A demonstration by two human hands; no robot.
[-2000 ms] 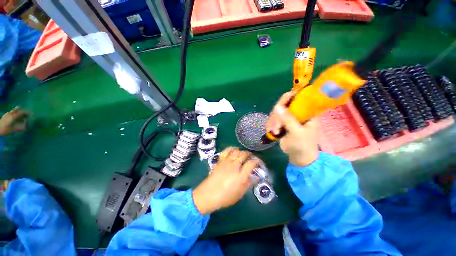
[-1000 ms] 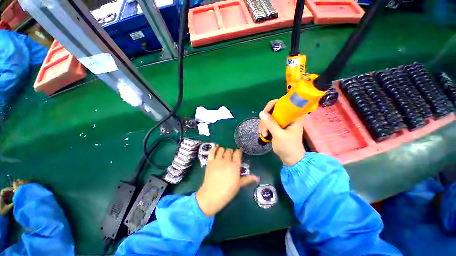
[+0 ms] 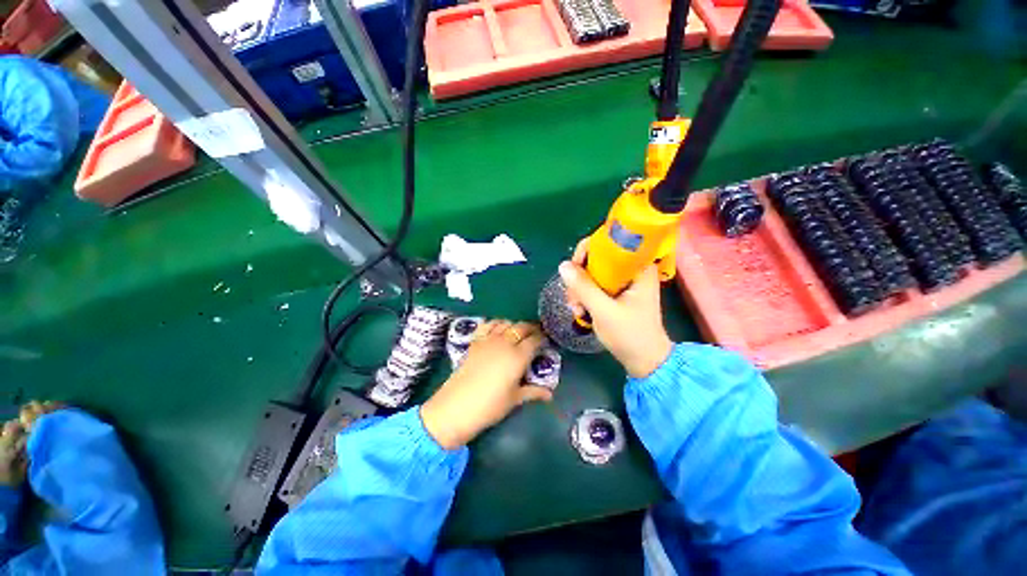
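Note:
My right hand point(image 3: 626, 315) grips an orange electric screwdriver point(image 3: 623, 242), its tip down at the round screw dish point(image 3: 560, 316). The screwdriver and hand hide part of the dish. My left hand point(image 3: 487, 377) lies left of the dish with its fingers on a small silvery unit with a dark centre point(image 3: 543, 368). Another silvery unit point(image 3: 463, 331) shows just beyond its fingers. A single flanged unit point(image 3: 597, 435) lies on the green bench between my forearms.
A row of stacked silvery units point(image 3: 410, 358), two dark boxes point(image 3: 267, 464) and a looped black cord point(image 3: 328, 321) are at left. A metal post point(image 3: 242, 135) slants behind. A pink tray point(image 3: 732, 295) with stacked black parts is at right. A second screwdriver point(image 3: 666, 144) hangs behind.
The held screwdriver has become more upright and shifted slightly left. My left fingers have moved onto the unit beside the dish. A group of black parts now shows in the pink tray's upper left.

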